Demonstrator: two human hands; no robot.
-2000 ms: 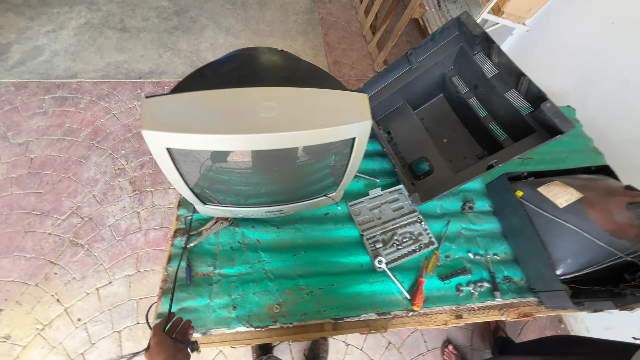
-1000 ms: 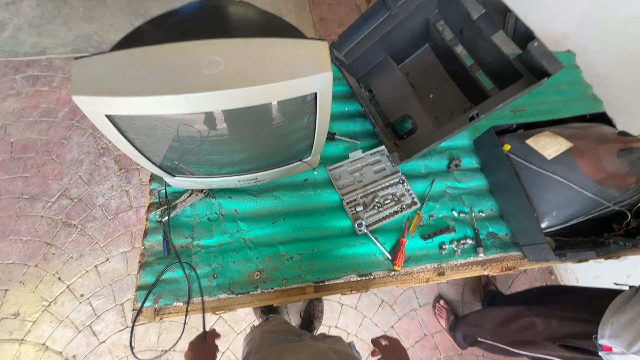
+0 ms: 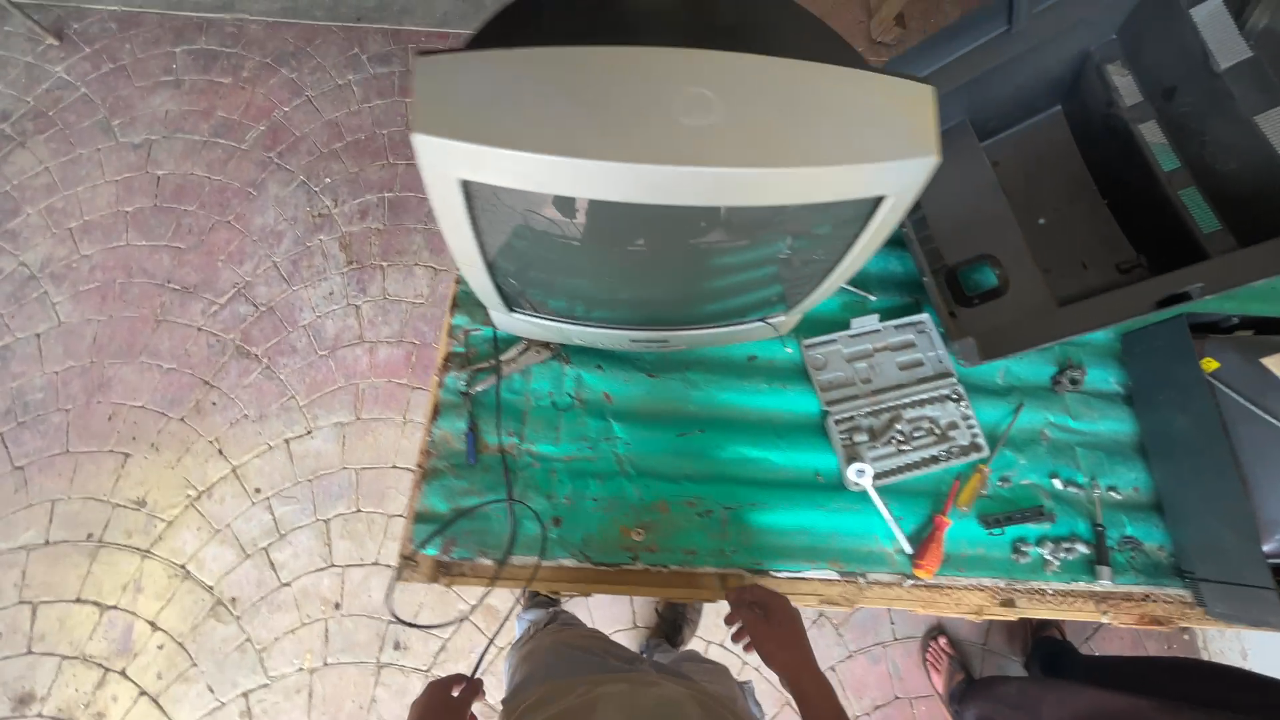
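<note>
A black cable (image 3: 509, 450) runs from under the front of a beige CRT television (image 3: 670, 180), loops over the table's front edge and reaches my left hand (image 3: 446, 697), whose fingers are closed on it at the bottom of the view. My right hand (image 3: 768, 622) is at the wooden table edge, fingers apart and holding nothing. On the green corrugated sheet, a grey socket set case (image 3: 890, 400) lies spread, with a ratchet (image 3: 880, 508) against its lower corner. A red screwdriver (image 3: 932, 545) and a yellow-handled screwdriver (image 3: 972, 487) lie beside it.
A dark plastic television housing (image 3: 1040, 250) occupies the back right. Another dark television part (image 3: 1210, 470) stands at the right edge. Locking pliers (image 3: 510, 365), a small blue tool (image 3: 471, 445) and loose screws (image 3: 1050, 550) lie on the sheet. Another person's foot (image 3: 943, 662) is near the front edge.
My left hand, earlier at the table's front left corner with the cable, is now lower and in front of the table. My right hand has come into view and moved up to the table edge.
</note>
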